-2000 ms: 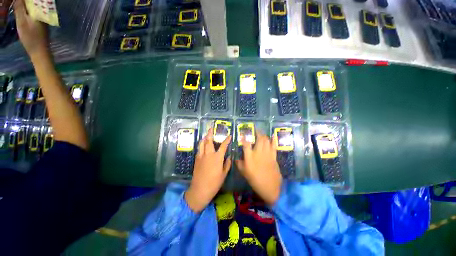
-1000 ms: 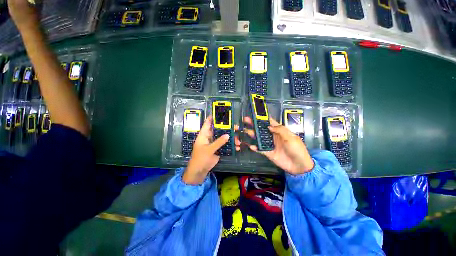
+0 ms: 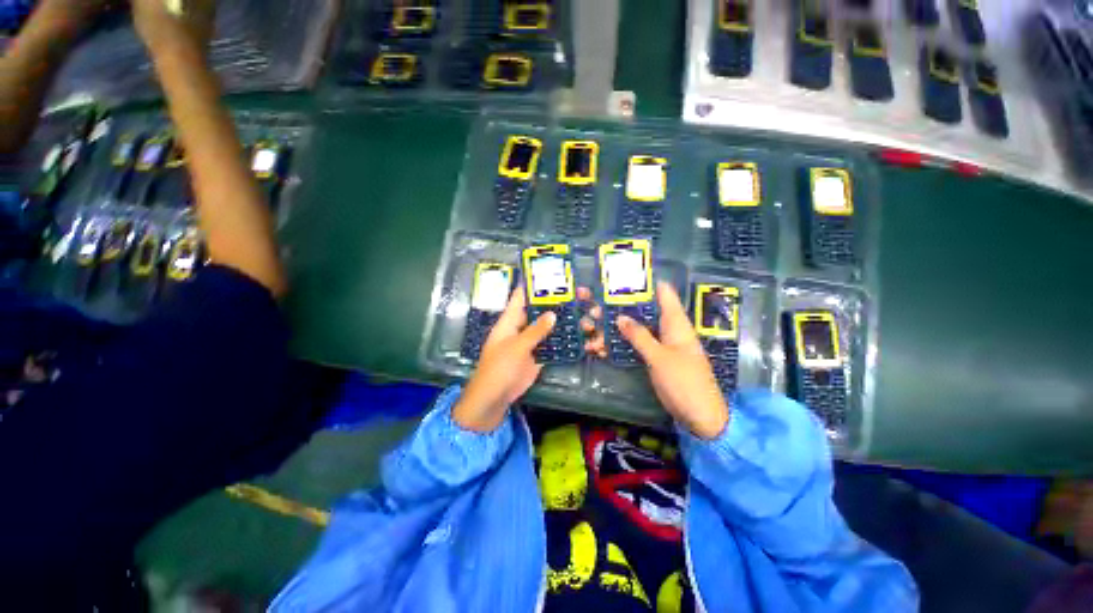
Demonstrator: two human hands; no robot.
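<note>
My left hand holds a keypad phone upright, its thumb on the keypad and its screen lit white. My right hand holds a second keypad phone the same way, its screen also lit. Both phones are side by side above the front row of a clear plastic tray. Phones stay in the other pockets. In the back row, two at the left have dark screens and three have white screens. In the front row, the left one is lit and the two at the right look dark.
A co-worker's arm reaches over a tray of phones at the left. A grey post stands behind my tray. A raised whitish tray stack with phones is at the back right, a red stick beside it. More phone trays are behind.
My right hand has turned its phone upright and level with the left one. Both held screens have gone from dark to lit. The two front-right tray phones now look darker.
</note>
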